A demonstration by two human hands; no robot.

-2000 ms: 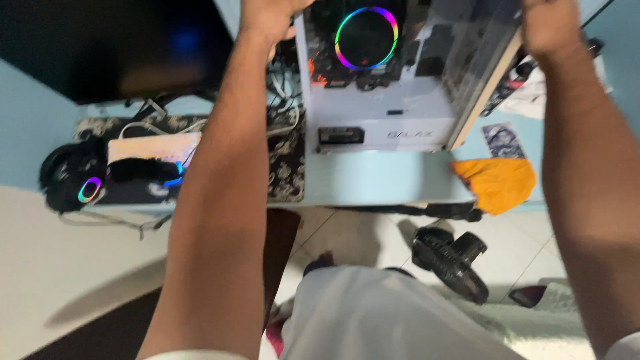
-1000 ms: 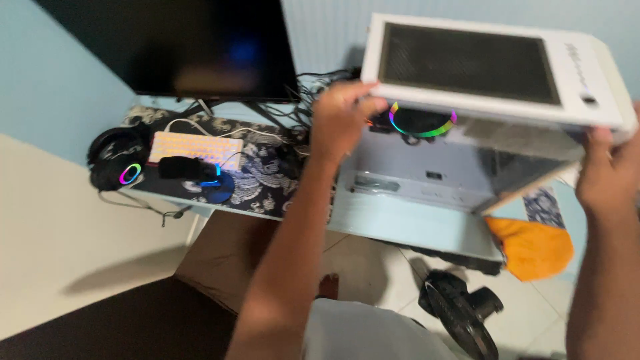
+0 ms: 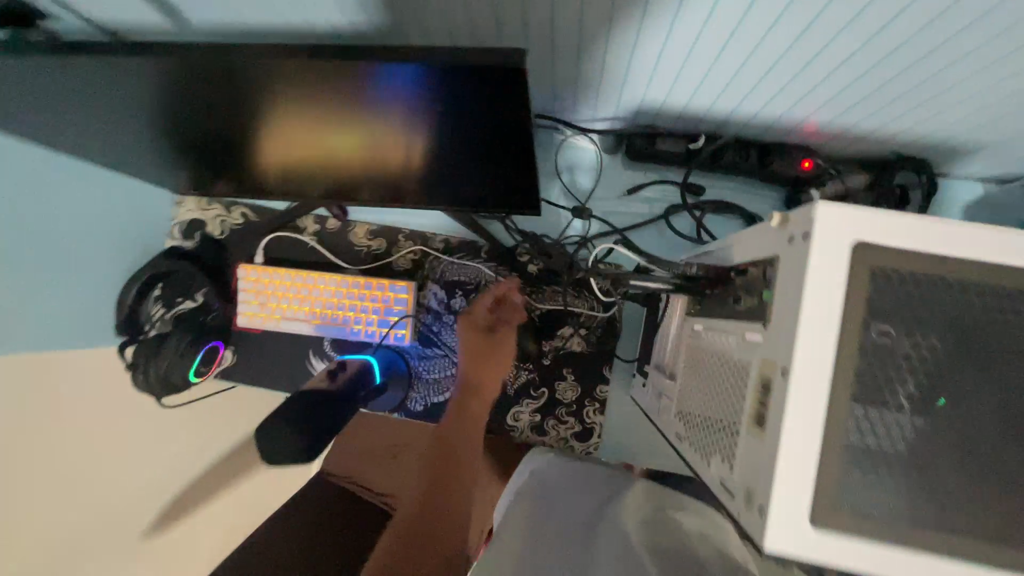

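Note:
A white computer case (image 3: 824, 360) stands at the right, its rear side facing left, with black cables (image 3: 656, 282) running into its back ports. My left hand (image 3: 494, 314) is over the patterned desk mat (image 3: 560, 400), close to a white cable (image 3: 416, 250) and a tangle of black cables; it is blurred, and whether it holds anything does not show. To its left lies a lit white keyboard (image 3: 324, 300). My right hand is out of view.
A monitor (image 3: 344, 128) stands behind the keyboard. Black headphones (image 3: 172, 320) with a lit ring and a black microphone (image 3: 312, 416) on a round base are at the left. A power strip (image 3: 736, 156) with a red light lies along the wall.
The case has been turned, so its rear and ports now show. My left hand has let go of it and moved left over the mat. My right hand has left the view.

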